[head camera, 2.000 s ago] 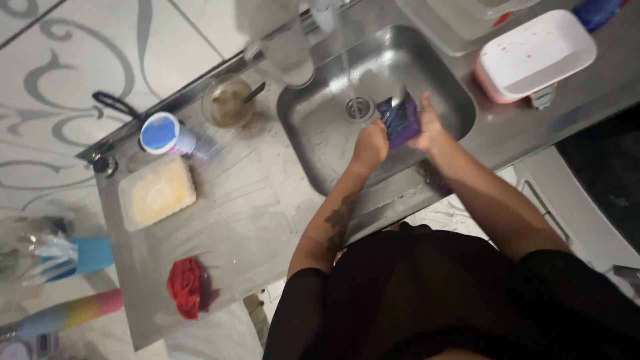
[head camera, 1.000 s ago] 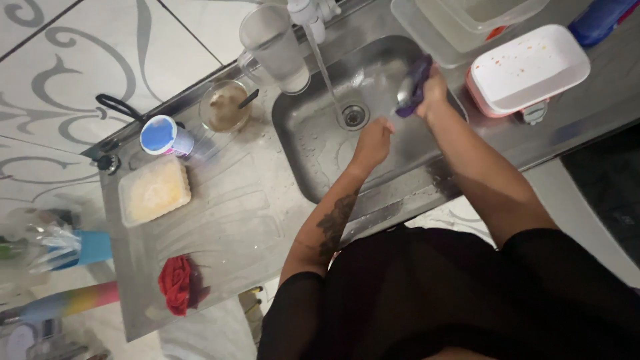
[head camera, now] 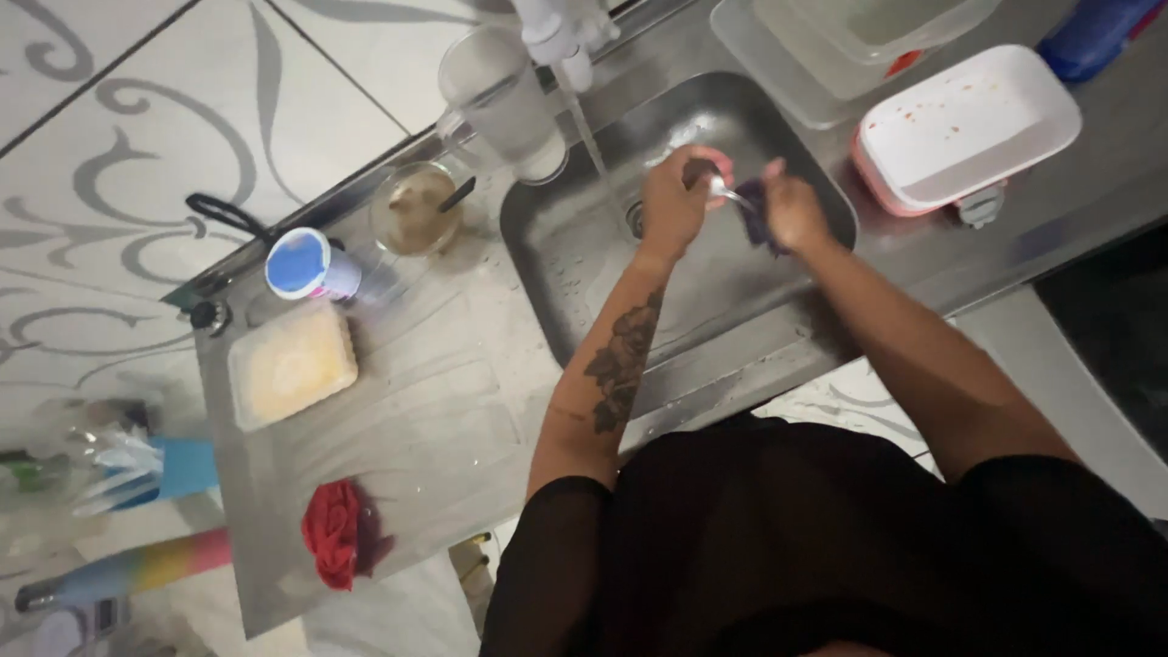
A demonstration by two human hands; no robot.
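Over the steel sink basin [head camera: 593,301], my left hand [head camera: 680,201] grips a shiny metal utensil [head camera: 727,192], perhaps a spoon; its far end reaches toward my other hand. My right hand [head camera: 796,208] holds a dark purple sponge or cloth [head camera: 757,217] against that end, its exact kind blurred. Water runs from the white faucet [head camera: 550,36] in a thin stream, just left of my left hand, toward the drain [head camera: 635,219]. A clear plastic pitcher [head camera: 506,109] stands at the basin's back left corner.
Left of the basin are a glass bowl [head camera: 418,210] with a utensil, a blue-lidded tub [head camera: 301,265], a lidded plastic container [head camera: 292,365] and a crumpled red cloth [head camera: 335,536]. At right sit a white food container [head camera: 976,137], clear containers [head camera: 821,55] and a blue bottle [head camera: 1095,41].
My hands were apart a second ago, with the metal utensil against the purple thing in my right hand. Now my left hand holds the utensil and both hands are close together.
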